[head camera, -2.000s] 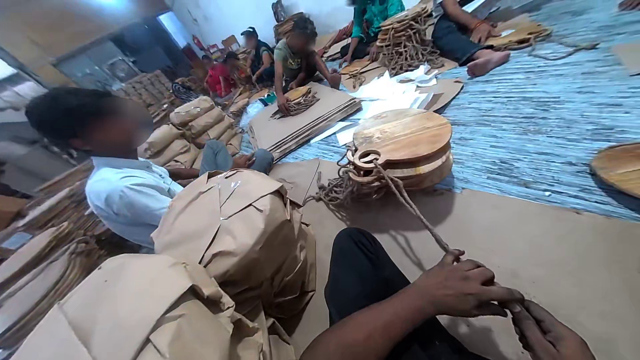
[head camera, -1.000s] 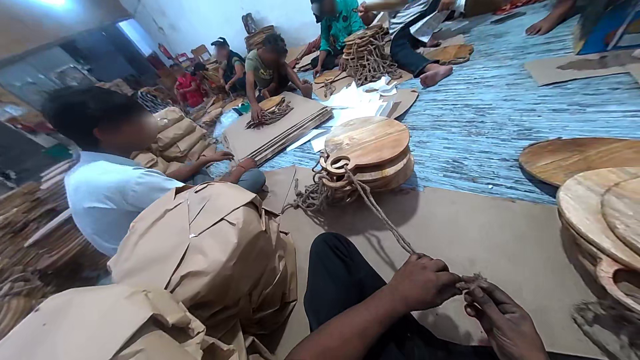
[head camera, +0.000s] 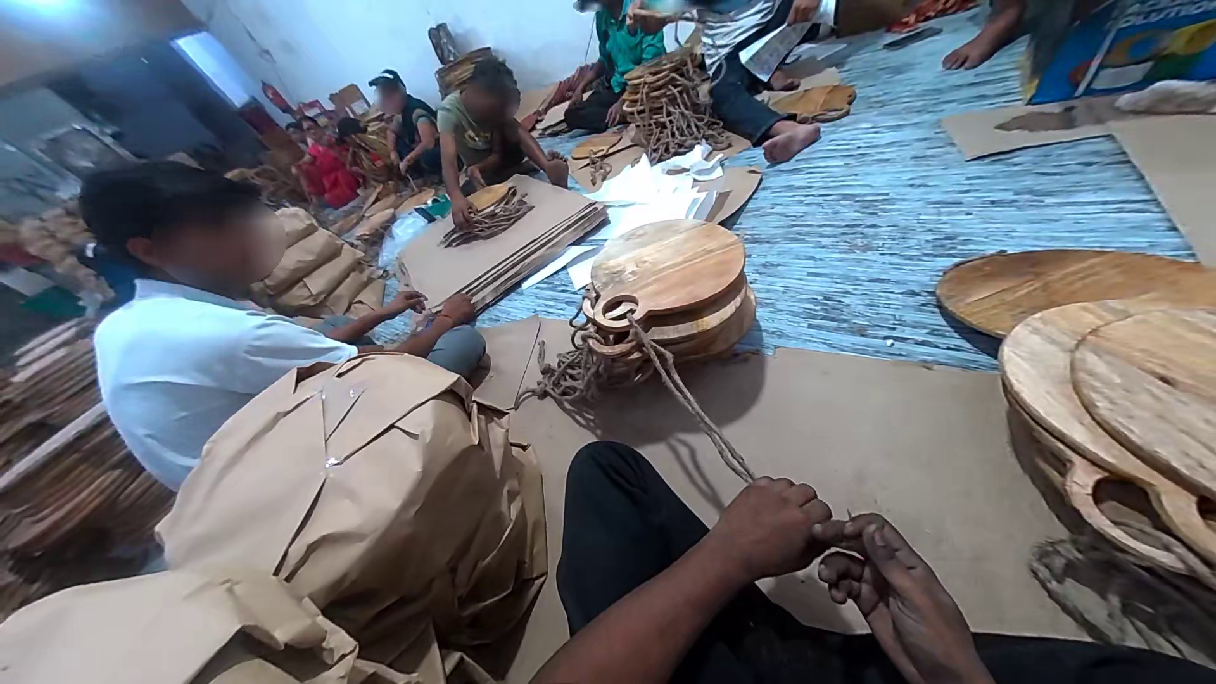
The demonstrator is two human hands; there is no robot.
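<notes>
My left hand (head camera: 771,528) is closed around a taut jute rope (head camera: 692,404) above my lap. That rope runs up to the handle hole of the top round wooden board (head camera: 670,271) in a stack on the cardboard. Beside it, my right hand (head camera: 888,579) has its fingertips bent close to the left fingers; whether it pinches the rope's end cannot be made out. More jute rope (head camera: 579,372) lies tangled at the stack's left side.
Paper-wrapped bundles (head camera: 351,484) stand at left, by a person in a white shirt (head camera: 209,370). Another stack of round boards (head camera: 1121,380) is at right, with a wooden board (head camera: 1064,285) behind. Cardboard sheets (head camera: 503,242), loose white paper (head camera: 655,190) and several seated people are farther back.
The view has turned to the right, bringing the right-hand board stack into sight. My left hand stays on the rope, with my right hand close beside it.
</notes>
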